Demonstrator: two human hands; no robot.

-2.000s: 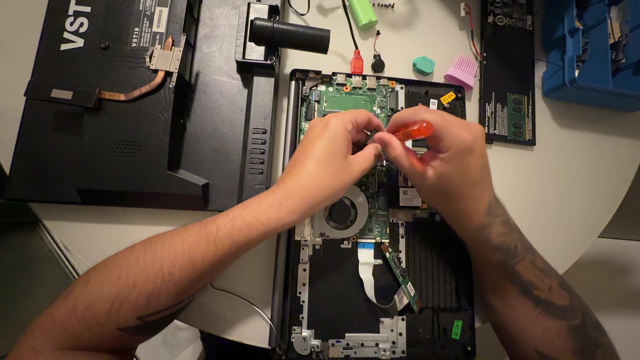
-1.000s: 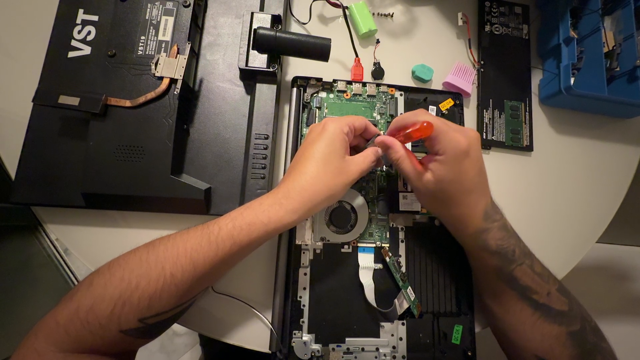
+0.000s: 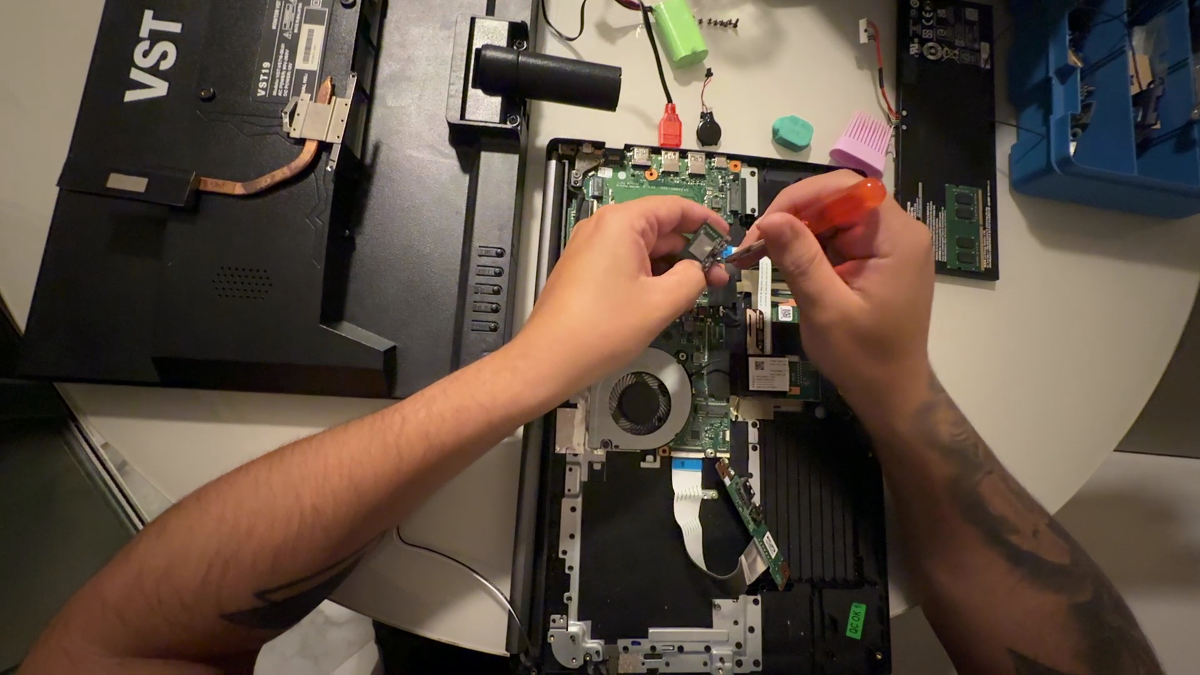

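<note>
An opened laptop base point(image 3: 637, 544) lies in front of me, with a green motherboard point(image 3: 647, 187), a round cooling fan point(image 3: 640, 403) and a small green board point(image 3: 753, 522) on a white ribbon cable point(image 3: 687, 525). Above the motherboard, my left hand point(image 3: 637, 262) pinches a small dark electronic part point(image 3: 705, 246) between thumb and fingers. My right hand point(image 3: 844, 272) grips a screwdriver with a translucent orange handle point(image 3: 848, 204); its metal shaft points left, its tip at or close to the small part. Whether they touch is hard to tell.
A black VST monitor point(image 3: 253, 253) with a copper heat pipe point(image 3: 267, 178) on it lies left. Behind the laptop are a green cylindrical cell point(image 3: 681, 33), a red connector point(image 3: 669, 127), a teal piece point(image 3: 792, 132) and a pink piece point(image 3: 862, 142). A laptop battery point(image 3: 947, 141) and blue organizer point(image 3: 1106, 178) stand right.
The small dark part in my left fingers now shows, where the fingers hid it before. My right hand still holds the screwdriver, its shaft now more visible.
</note>
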